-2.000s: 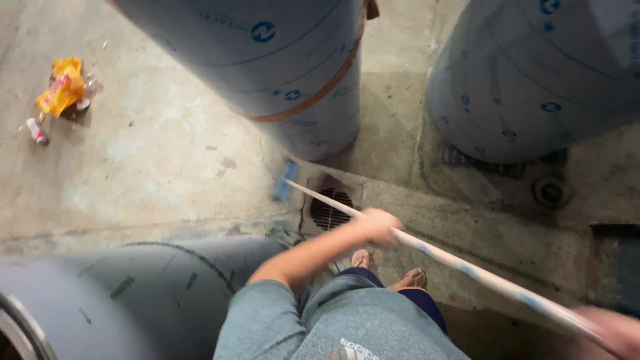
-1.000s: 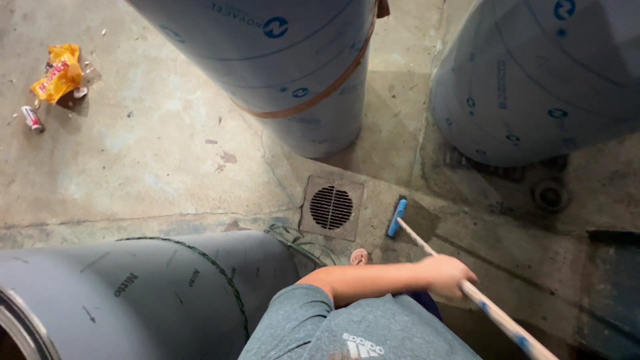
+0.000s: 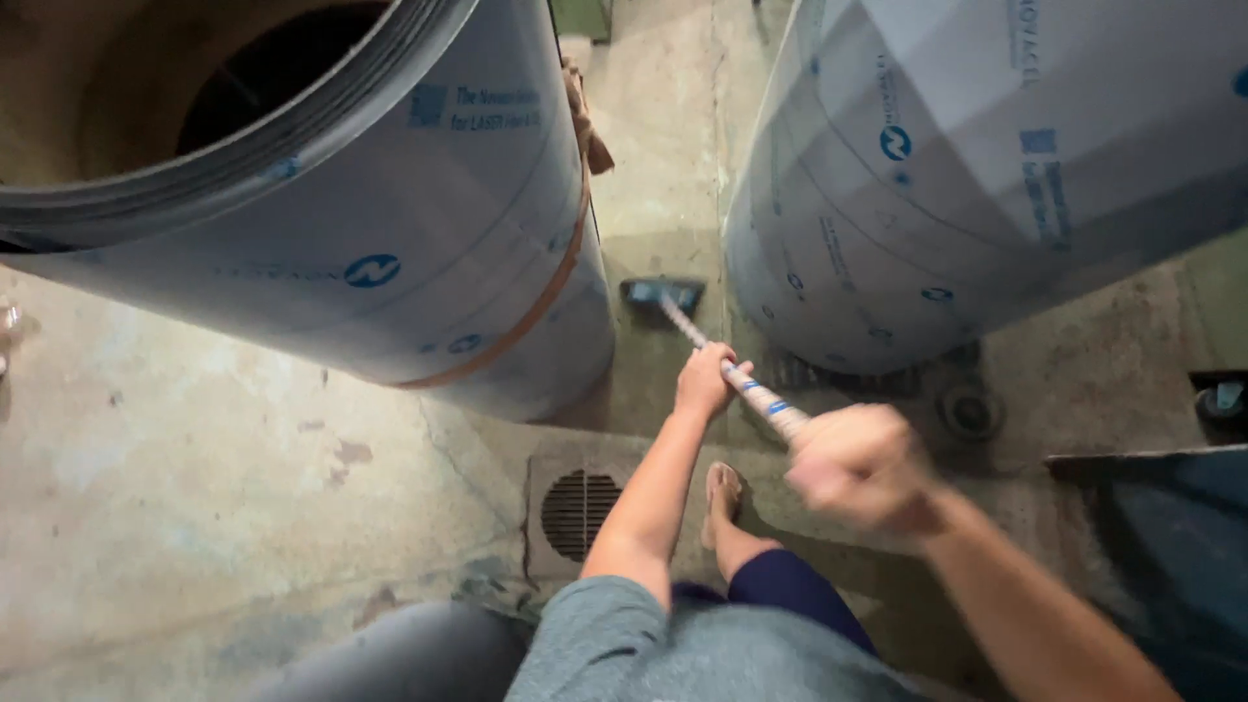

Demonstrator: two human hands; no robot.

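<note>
A long broom handle with a blue spiral stripe slants from the middle of the view toward the lower right. My left hand grips it lower down, nearer the head. Around its upper end my right hand is closed, somewhat blurred. The blue broom head rests on the concrete floor, in the gap between two large upright rolls wrapped in printed film. Its bristles are dark and hard to make out.
The left film-wrapped roll has a brown strap and an open hollow top. The right roll leans close by. A round floor drain grate lies near my foot. A dark blue metal object stands at right; another roll shows at bottom left.
The broom head has moved from beside the drain grate into the gap between the rolls. Both my hands now show on the handle. The view has shifted.
</note>
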